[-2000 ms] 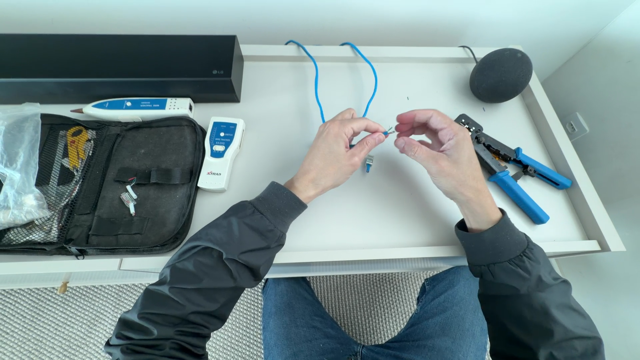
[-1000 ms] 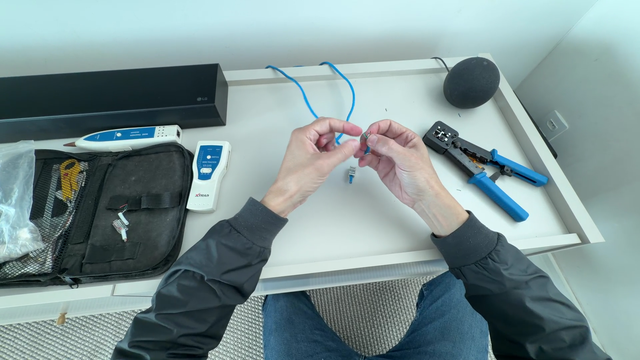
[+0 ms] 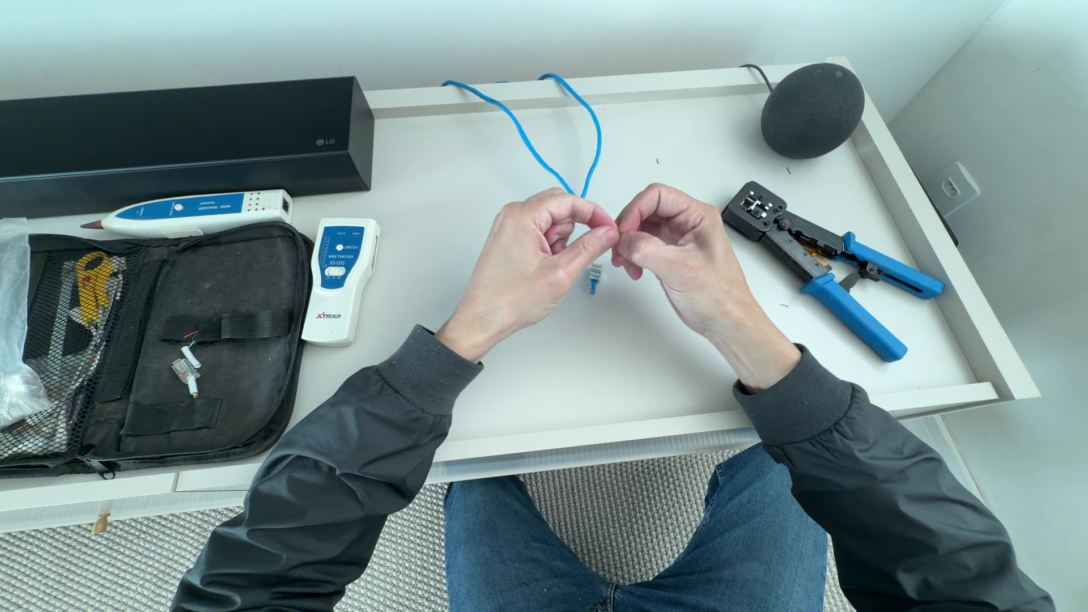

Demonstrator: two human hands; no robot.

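Observation:
A blue network cable (image 3: 520, 129) comes over the back edge of the desk in two strands that run down to my hands. My left hand (image 3: 544, 255) pinches the cable's end between thumb and fingers; the end itself is hidden by the fingertips. Against it, the thumb and fingertips of my right hand (image 3: 680, 259) are pressed together, and what they pinch is too small to tell. Just below the fingers, a clear modular plug on a short blue piece (image 3: 593, 280) shows on the white desk. To the right lies a crimping tool (image 3: 829, 263) with blue handles, its handles spread.
At the left are an open black tool case (image 3: 229, 340), a wire tracker probe (image 3: 200, 212), a white wire tracker unit (image 3: 342, 285), a clear plastic bag (image 3: 17, 340) and a black soundbar (image 3: 178, 136). A dark round speaker (image 3: 812, 110) stands at the back right. Raised rims (image 3: 935, 229) border the desk.
Two seconds ago my hands were slightly apart with small wire ends showing between them; now the fingertips meet and cover them. The crimping tool and the plug on the desk lie as before.

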